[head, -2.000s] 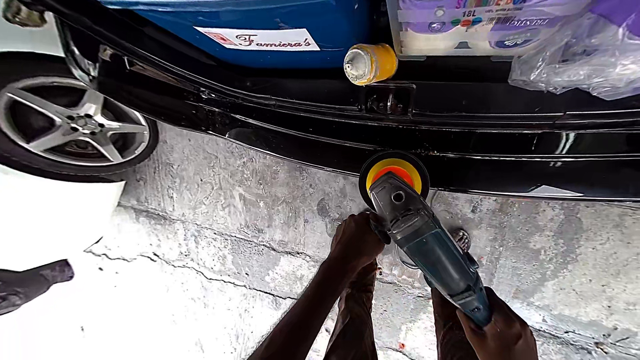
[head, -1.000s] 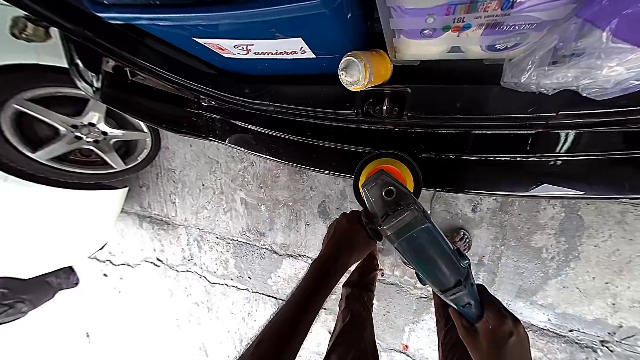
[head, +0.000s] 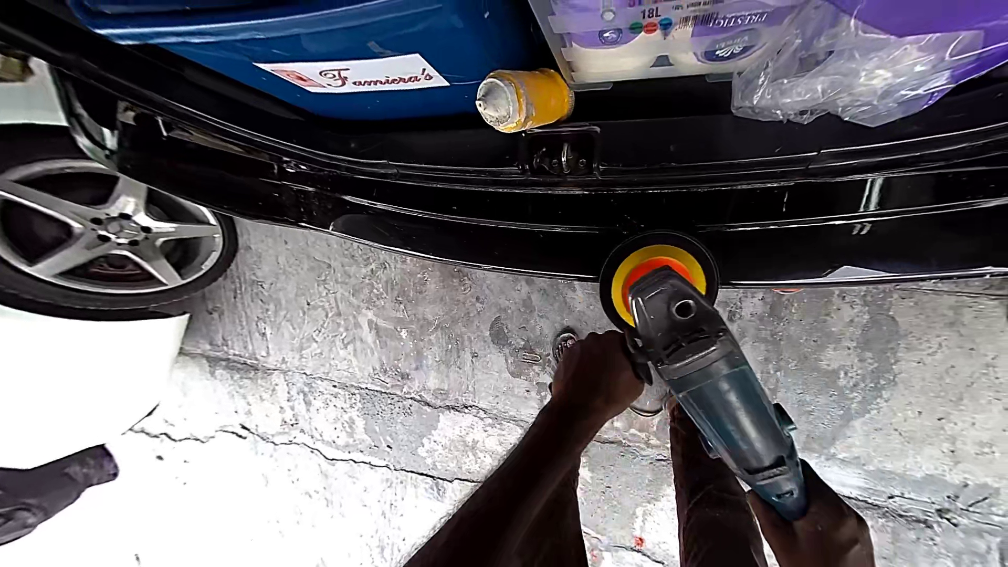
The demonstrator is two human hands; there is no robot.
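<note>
A teal and black rotary polisher (head: 728, 394) slants across the lower right of the view. My left hand (head: 600, 374) is closed around its side handle near the head; the handle itself is mostly hidden. At the rear end of the body, my right hand (head: 819, 524) grips the polisher. The round pad (head: 657, 276), black-rimmed with yellow and orange rings, lies over the lower edge of the glossy black car bumper (head: 472, 244). Whether the pad is spinning cannot be told.
A blue plastic bin (head: 339, 47), a yellow bottle (head: 526, 100), a clear storage box (head: 661, 39) and a plastic bag (head: 850, 71) sit in the open trunk. At left are a car wheel (head: 118, 228) and a dark cloth (head: 55, 488). Cracked concrete (head: 378, 346) lies below.
The polisher pad has shifted slightly along the bumper edge, with both my hands still on the tool. The view has moved a little.
</note>
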